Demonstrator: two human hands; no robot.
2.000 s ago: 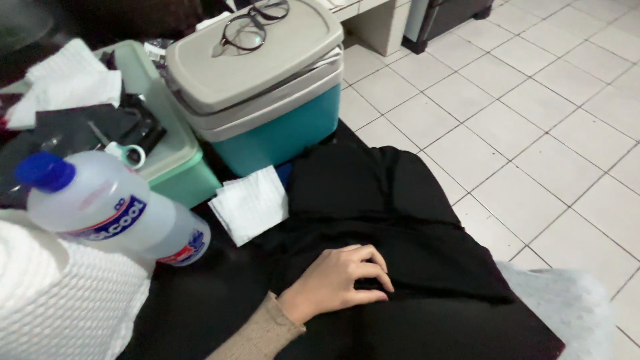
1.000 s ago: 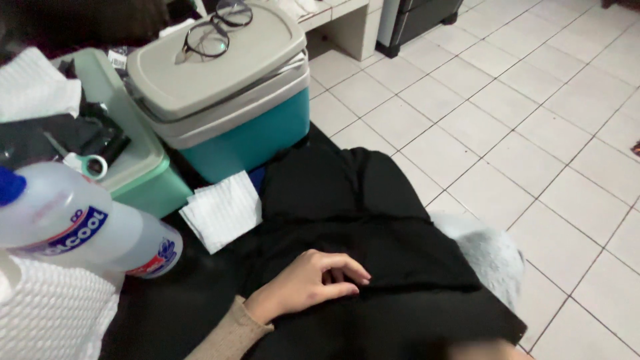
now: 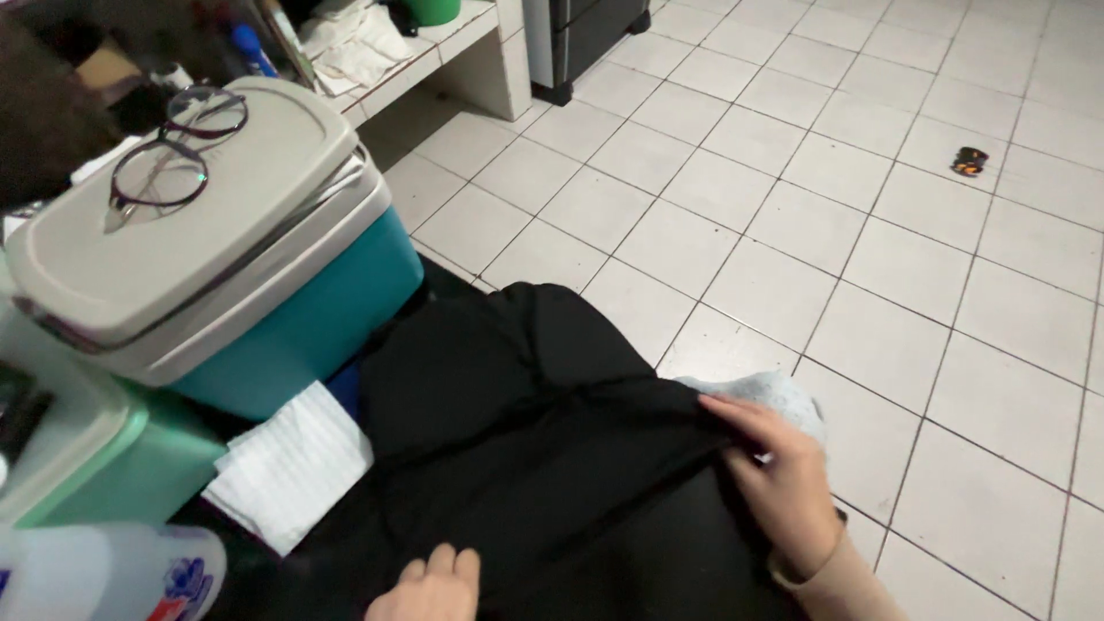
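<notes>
A black cloth (image 3: pixel 569 457) lies spread over my lap, its right edge between the thumb and fingers of my right hand (image 3: pixel 780 483). At the bottom edge of the view, my left hand (image 3: pixel 431 586) rests on the same cloth with its fingers close together; part of it is cut off, and whether it grips any fabric cannot be seen. Left of the cloth is a folded white paper towel (image 3: pixel 297 466). A plastic bottle (image 3: pixel 103 569) with clear contents lies tilted in the lower left corner. Light grey fabric (image 3: pixel 759 397) shows beyond my right hand.
Eyeglasses (image 3: pixel 164 172) sit on the grey lid of a teal cooler (image 3: pixel 302 336). Beside it is a green plastic container (image 3: pixel 155 466). A tiled ledge (image 3: pixel 423 65) holds cloths. Black furniture (image 3: pixel 595 34) stands on the white tile floor (image 3: pixel 776 216), where a small dark and orange object (image 3: pixel 969 161) lies.
My right hand has come in from the lower edge and taken the cloth's right edge. My left hand now sits lower in view. The view has shifted right.
</notes>
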